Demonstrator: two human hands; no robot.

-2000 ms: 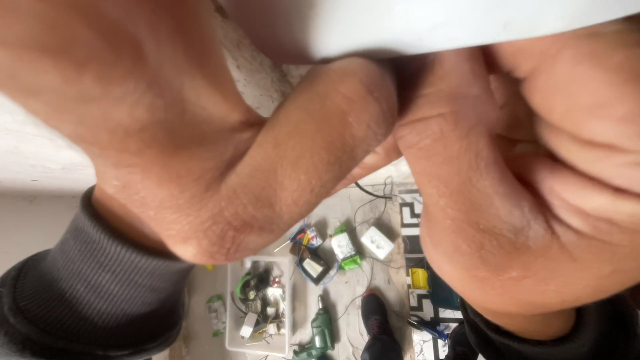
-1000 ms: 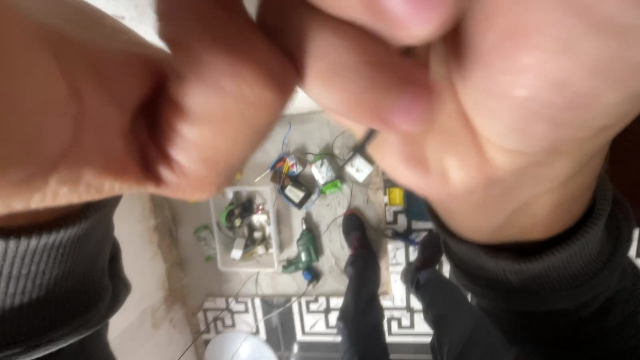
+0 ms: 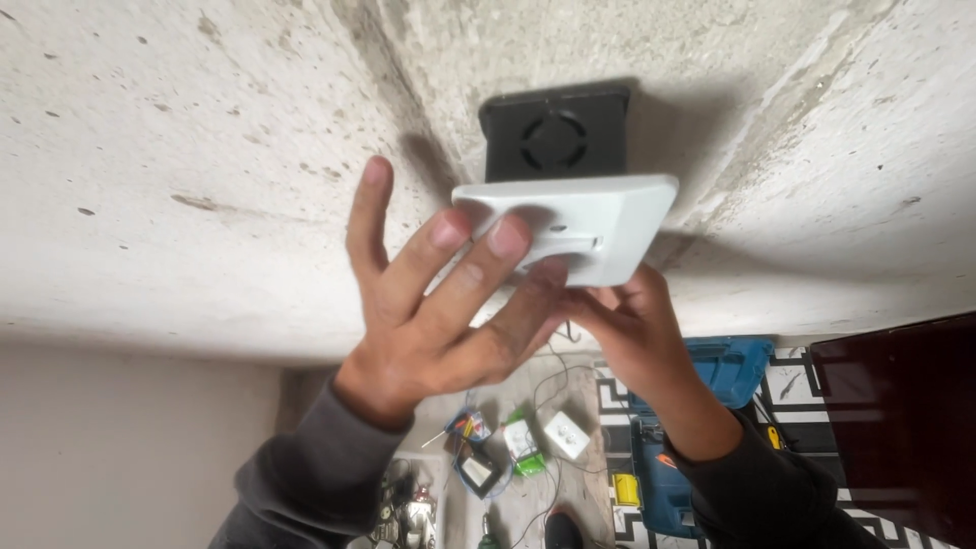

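A white wall plate point(image 3: 633, 229) with a slot and a small hole lies in front of a black plastic electrical box point(image 3: 557, 137) that juts from the rough plastered wall. My left hand point(image 3: 450, 320) is spread, several fingertips resting on the face of the plate and the little finger standing off to the left. Under the plate's lower edge is my right hand point(image 3: 640, 328), its fingers bent and close to the left hand's thumb side; the plate hides what they touch.
Below lie a white bin point(image 3: 415, 503) of parts, a white socket plate point(image 3: 566, 435), a green package point(image 3: 522, 442), loose cables and a blue toolbox point(image 3: 663, 488). A yellow tape measure or similar item point(image 3: 626, 490) is beside the toolbox. A dark red panel point(image 3: 900, 427) stands at right.
Both hands, large and close to the camera before, are now farther off at the wall plate. The view has shifted up, bringing the black box into sight.
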